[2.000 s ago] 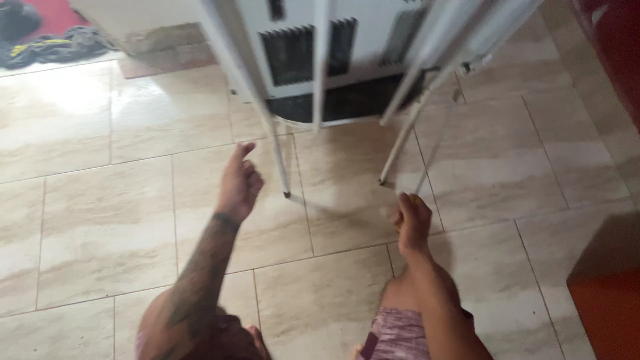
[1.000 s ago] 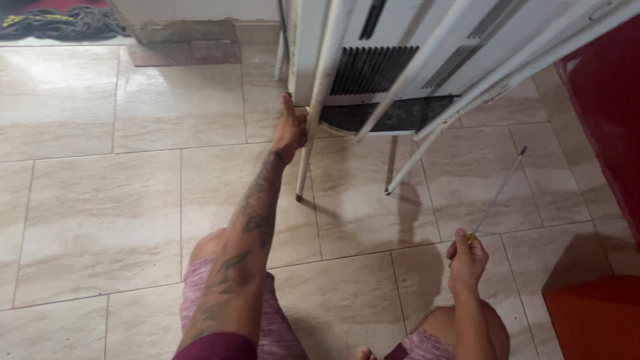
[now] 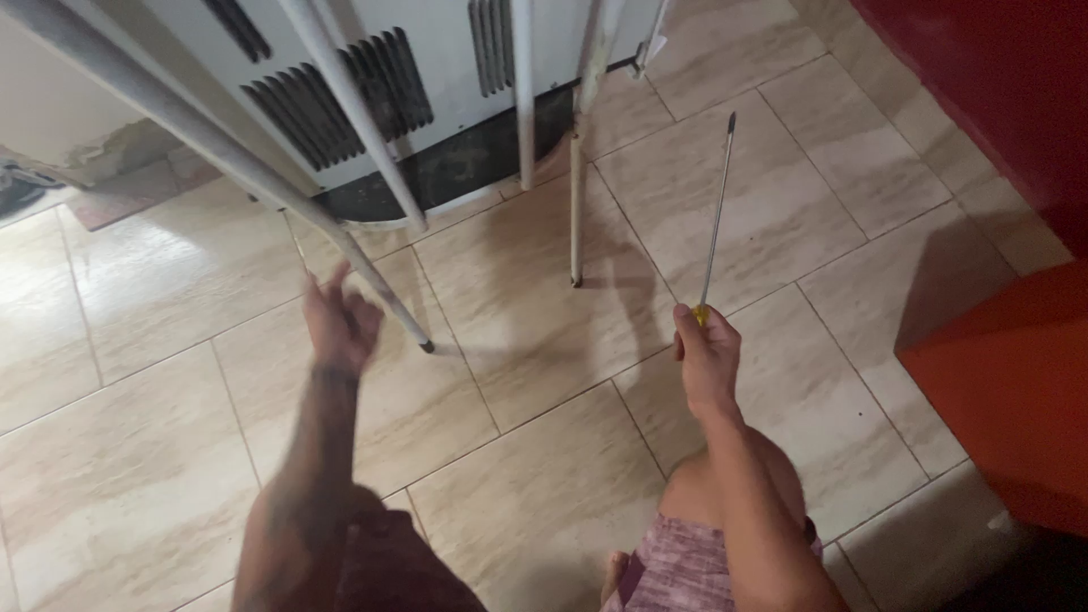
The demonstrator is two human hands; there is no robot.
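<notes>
My right hand (image 3: 711, 353) grips the yellow handle of a long screwdriver (image 3: 719, 212), its thin shaft pointing up and away over the floor. My left hand (image 3: 342, 319), a little blurred, has its fingers apart and holds nothing; it is just left of a white metal tube leg (image 3: 280, 200), and whether it touches the leg I cannot tell. Another tube leg (image 3: 576, 212) stands on the floor between my hands. Behind the tubes is a white metal panel (image 3: 459, 110) with dark vent slots and a black lower part.
Beige tiles (image 3: 544, 365) cover the floor. At the right are an orange object (image 3: 1011, 382) and a dark red surface (image 3: 977, 85). A wall (image 3: 68, 93) with damaged plaster rises at the upper left. My knees are at the bottom.
My left hand, at the white tube one second ago with its thumb raised, is now lower beside the leg. The screwdriver stays in my right hand and points more steeply upward. The view has shifted.
</notes>
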